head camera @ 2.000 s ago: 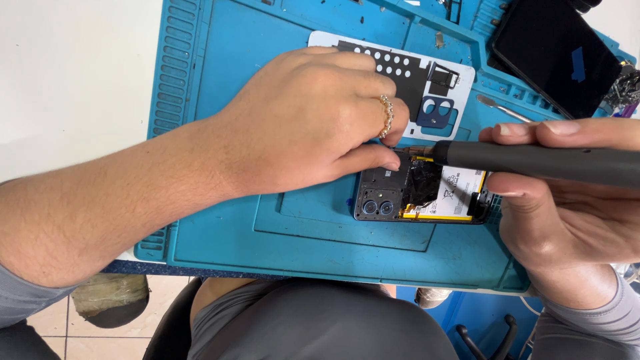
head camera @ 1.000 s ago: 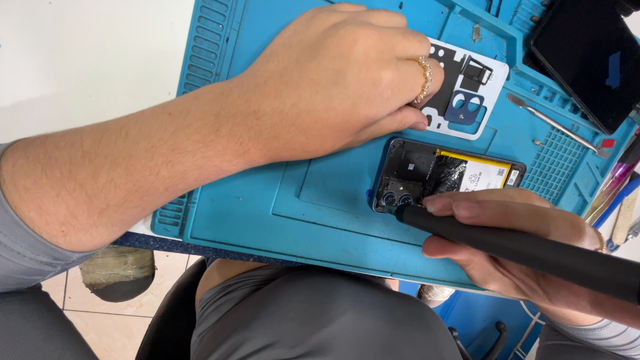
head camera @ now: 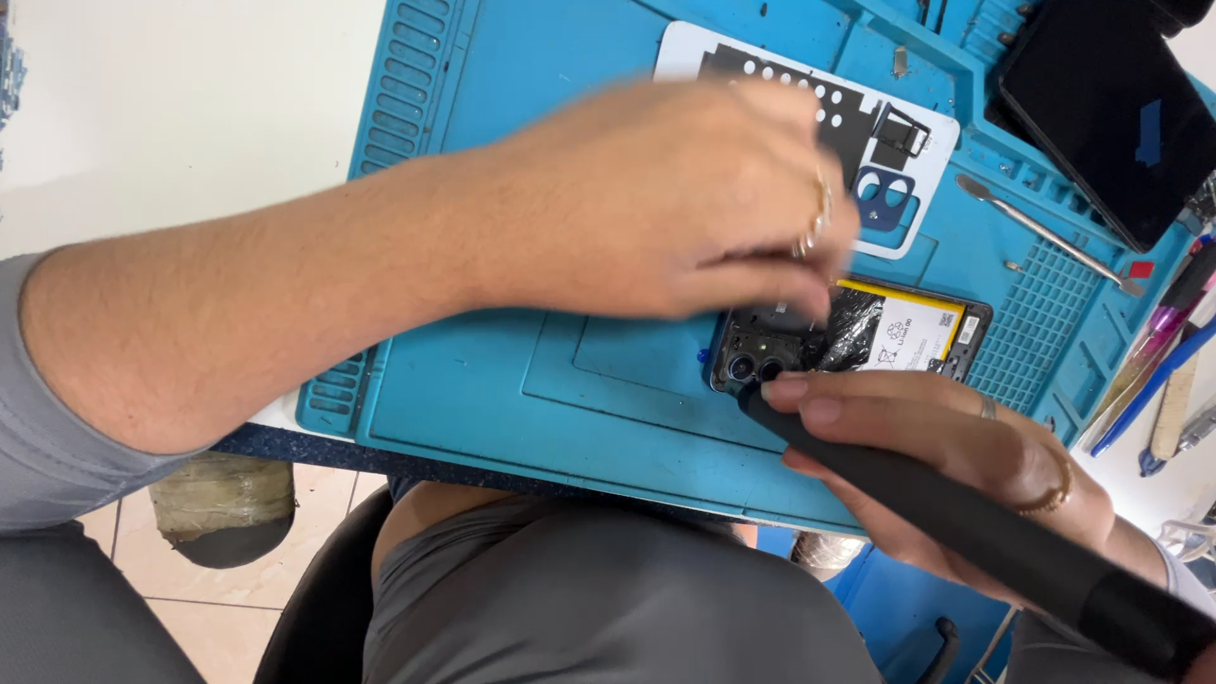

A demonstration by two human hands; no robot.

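Note:
An opened smartphone (head camera: 917, 328) lies on the blue silicone repair mat (head camera: 456, 380), its battery and twin camera lenses showing. In my right hand (head camera: 950, 446) is a thick black pen-shaped tool (head camera: 912, 494), its front end at the phone's lower left corner by the lenses; the tip itself is hidden. My left hand (head camera: 722, 209), blurred and wearing a ring, hovers over the upper left of the phone with thumb and fingers close together. Whether it holds something small cannot be seen. Behind that hand lies a white card (head camera: 936, 180) bearing a dark blue camera cover (head camera: 883, 199) and a small black frame (head camera: 901, 130).
A dark phone screen (head camera: 1107, 104) rests at the mat's upper right. Below it lie a metal spudger (head camera: 1050, 233) and a small red piece (head camera: 1142, 270). Pens, a blue tool (head camera: 1154, 389) and a wooden stick (head camera: 1173, 404) are at the right edge.
The black tool's front end has moved from the phone's upper edge to its lower left corner. My left hand has moved from the white card to over the phone within the last second.

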